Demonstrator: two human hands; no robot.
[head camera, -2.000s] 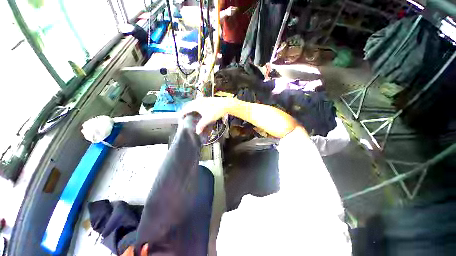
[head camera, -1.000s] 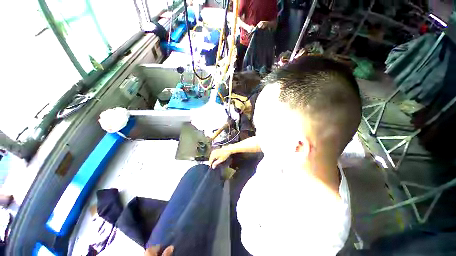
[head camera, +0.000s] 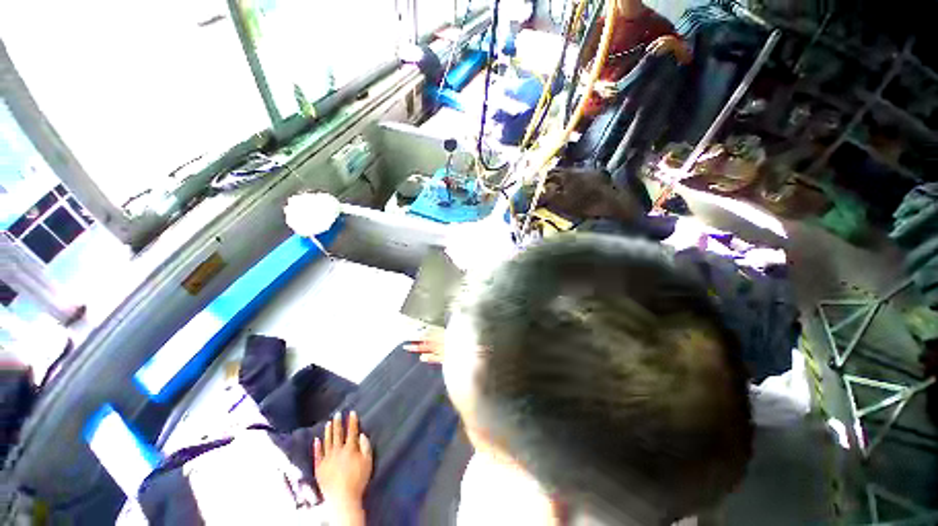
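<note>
A dark navy garment (head camera: 406, 411) lies spread lengthwise over the near part of the pale ironing table (head camera: 355, 308), with bunched folds at its left. My left hand (head camera: 344, 462) lies palm down on the garment, fingers spread, with nothing in it. My right hand (head camera: 428, 347) is at the garment's far end, fingers apart on or just above the cloth. Its wrist and arm are hidden behind a dark-haired head. No iron can be made out.
The head (head camera: 617, 370), above a white top, fills the centre right. A square plate (head camera: 432, 288) is at the table's far corner. Blue strips (head camera: 242, 308) and a white bundle (head camera: 312, 213) line the window side. Hoses (head camera: 576, 113) hang beyond. Another person (head camera: 627, 51) handles dark cloth.
The garment has gone from being lifted and stretched to lying flatter. My left hand has moved up onto it and opened. The view has turned, and the head covers more of it.
</note>
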